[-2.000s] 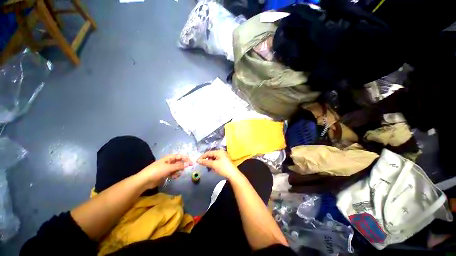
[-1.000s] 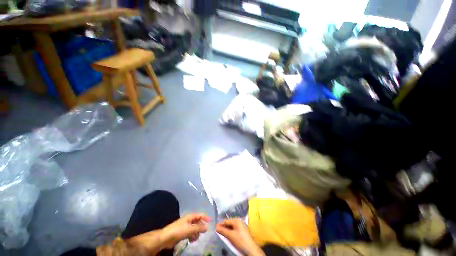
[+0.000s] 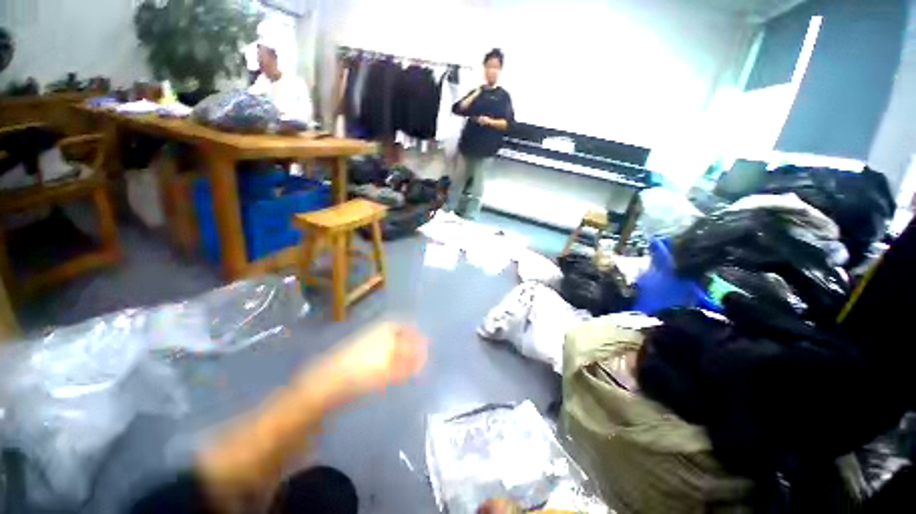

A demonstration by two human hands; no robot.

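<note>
My left hand [image 3: 377, 353] is raised in front of me at the lower middle, blurred, with its fingers bunched. I cannot tell whether it holds thread or a needle. Only a small part of my right hand [image 3: 496, 505] shows at the bottom edge, over the clear bag, and its fingers are cut off. The clear garment bag [image 3: 497, 452] lies flat on the floor. A sliver of yellow cloth [image 3: 562, 511] shows at the bottom edge. The lap garment and any spool are out of view.
A wooden stool [image 3: 341, 223] and table [image 3: 241, 146] stand ahead left. Clear plastic [image 3: 151, 341] spreads at the left. A khaki bag [image 3: 633, 432] and black clothes [image 3: 763, 371] heap at the right. One person [image 3: 484, 120] stands by the clothes rail; another [image 3: 286, 90] is behind the table.
The camera has tilted up, showing the room and people. My left hand has risen and moved away from my right hand, which has dropped to the bottom edge.
</note>
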